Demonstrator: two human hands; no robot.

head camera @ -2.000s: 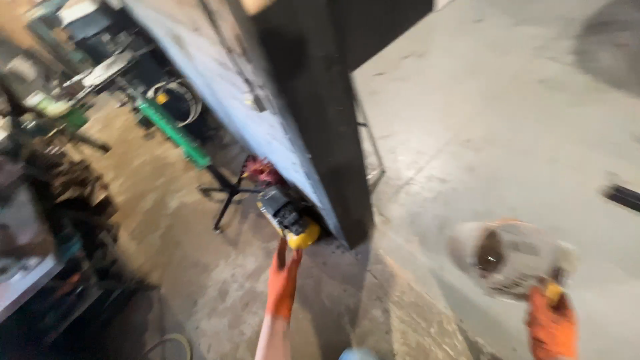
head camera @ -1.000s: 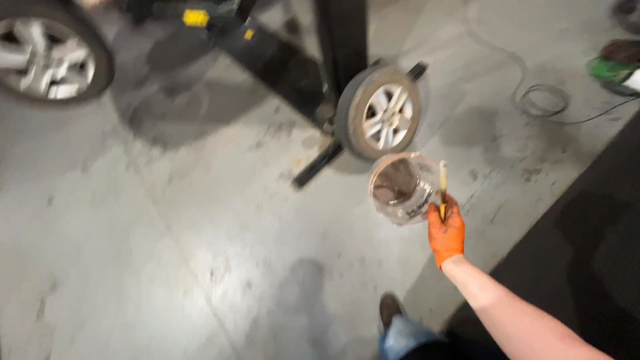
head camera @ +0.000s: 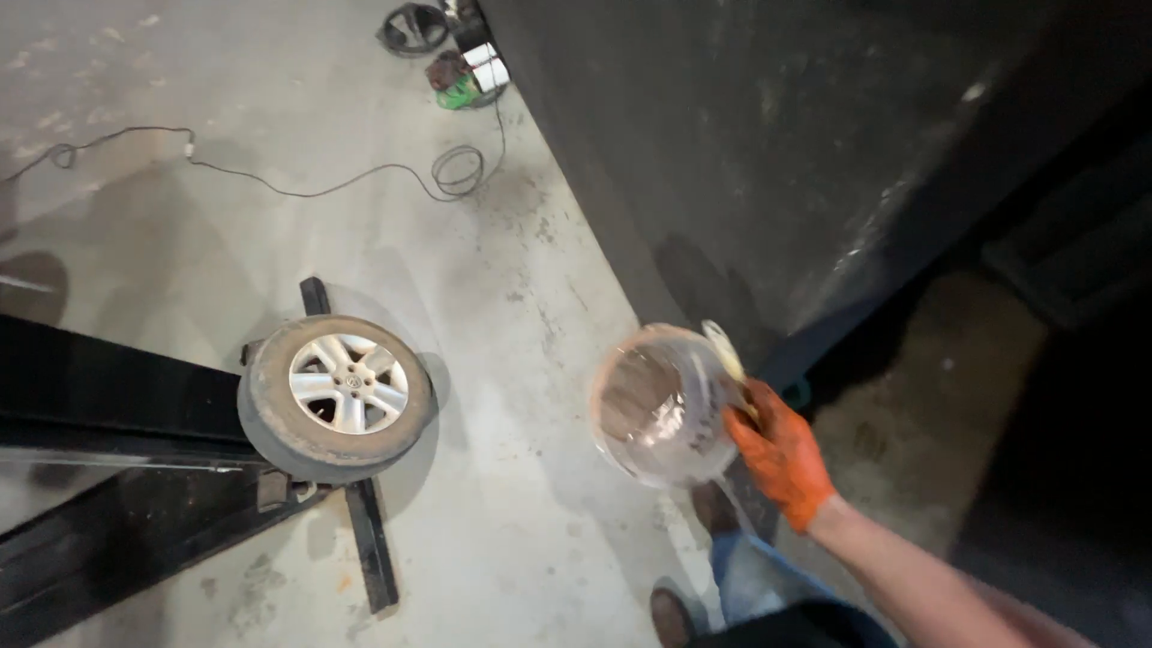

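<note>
My right hand (head camera: pixel 781 452), in an orange glove, grips the rim of a clear plastic bucket (head camera: pixel 661 405) at the right of centre. Held against that rim is a brush (head camera: pixel 723 349) with a pale upper end; its lower part is hidden by the fingers. Inside the tilted bucket is something brownish and shiny, too blurred to name. My left hand is out of view.
A car wheel with a silver alloy rim (head camera: pixel 349 385) lies on black lift arms (head camera: pixel 117 387) at the left. A thin cable (head camera: pixel 315 193) with a loop crosses the grey floor near a green object (head camera: pixel 457 93). A large dark panel (head camera: pixel 684 135) fills the upper right.
Two seconds ago my left hand was at a yellow and black tool by a post; now it is out of view. The view has swung widely. My right hand still holds the bucket.
</note>
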